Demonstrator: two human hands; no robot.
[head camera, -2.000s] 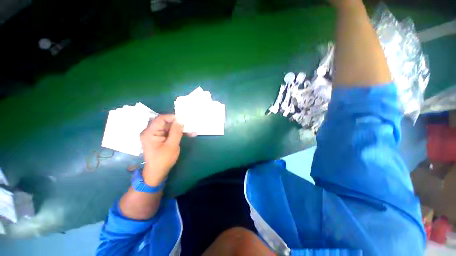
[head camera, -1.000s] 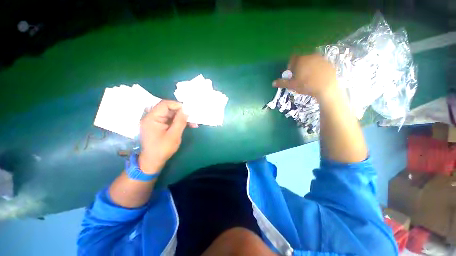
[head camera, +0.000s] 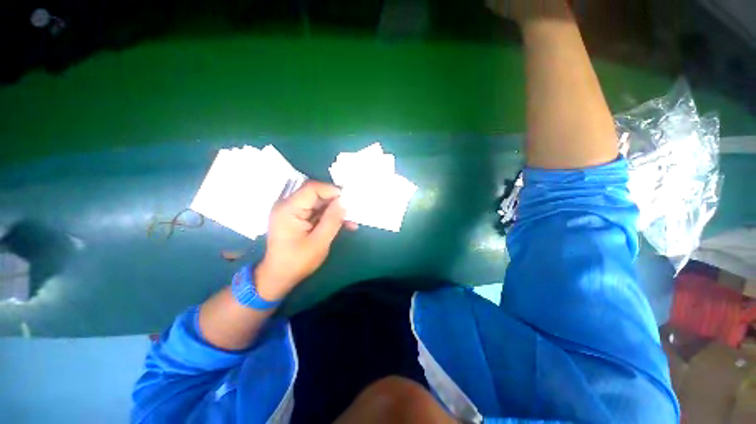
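My left hand (head camera: 302, 232) pinches the near-left edge of a small fanned stack of white leaflets (head camera: 373, 190). A second fanned stack of white leaflets (head camera: 240, 189) lies on the green table just left of that hand. My right arm stretches to the far side; my right hand (head camera: 530, 7) is blurred and partly cut off by the top edge, so its grip cannot be told. White cable bundles (head camera: 516, 199) lie on the table, mostly hidden behind the right sleeve. A shiny clear poly bag (head camera: 676, 174) lies to the right of the arm.
Tan rubber bands (head camera: 176, 222) and a small brown scrap (head camera: 232, 256) lie left of my left wrist. A round white piece (head camera: 41, 18) shows on the dark area at the far left. Red crates (head camera: 709, 308) and brown cartons stand at the lower right.
My right hand has moved from the cable heap to the far side, at the top edge. The left hand still holds the leaflets; the view has shifted slightly.
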